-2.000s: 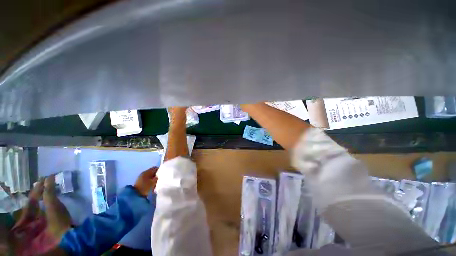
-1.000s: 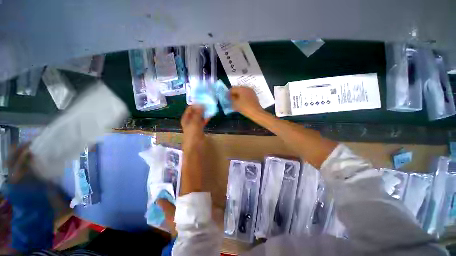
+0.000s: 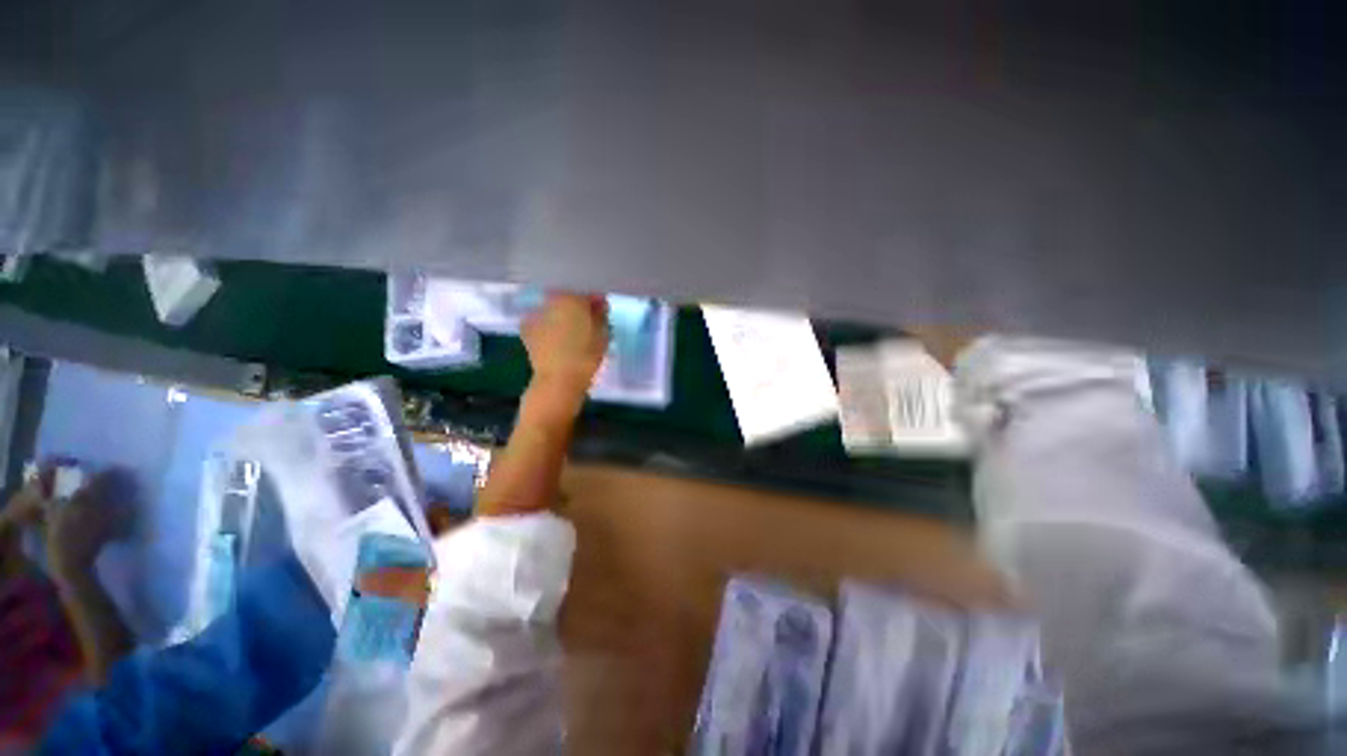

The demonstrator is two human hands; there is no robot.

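Note:
My left hand is over the green conveyor belt, blurred, its fingers at a tray with a blue insert. Whether it grips anything is unclear. My right hand is mostly hidden under the overhead shelf; only a bit of skin shows beyond the white sleeve. Below it lies a white box end with a barcode. A white printed panel lies between my hands. Another clear tray lies left of my left hand.
The grey shelf covers the upper view. Several trays line the tan bench. A neighbour's blue sleeve and a tray are close at left. More trays lie on the belt at right.
My hands have moved apart, the right one towards the box at right and under the shelf. The view has shifted, and the shelf covers more. The neighbour's tray is now tilted nearer my left arm.

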